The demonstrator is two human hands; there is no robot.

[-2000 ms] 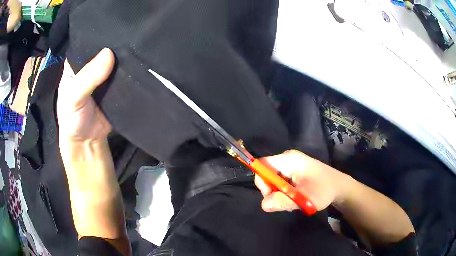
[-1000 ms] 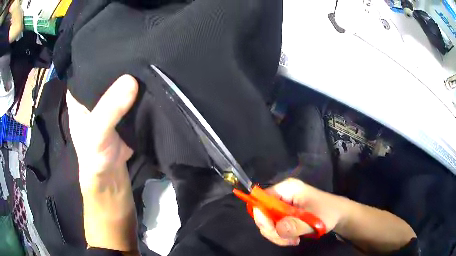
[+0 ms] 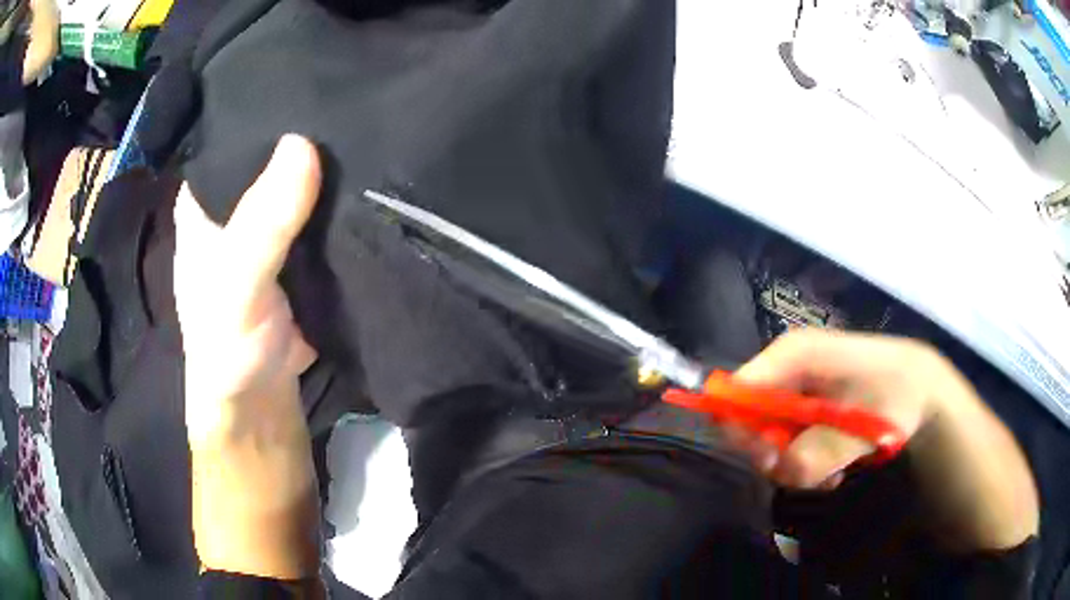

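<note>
A black garment panel (image 3: 469, 129) lies over the lap and hangs up to the top of the view. My left hand (image 3: 252, 270) holds its left edge, thumb on top and fingers hidden under the cloth. My right hand (image 3: 857, 399) holds orange-red-handled scissors (image 3: 522, 275), slightly blurred. The silver blades look nearly closed and point to the upper left, the tip over the panel right of my left thumb. A narrow dark slit or stitched line (image 3: 428, 249) shows in the cloth just below the blades.
A white sewing-machine table (image 3: 751, 129) stands at the right, with part of a machine at the upper right. Black cut pieces (image 3: 117, 469) are heaped at the left. A blue basket (image 3: 26, 287) and a green item (image 3: 106, 45) are at the left edge. Part of another person's arm shows top left.
My right hand has moved right and up with the scissors. The blades now lie at a flatter angle and look less open than one second ago. My left thumb has shifted slightly up.
</note>
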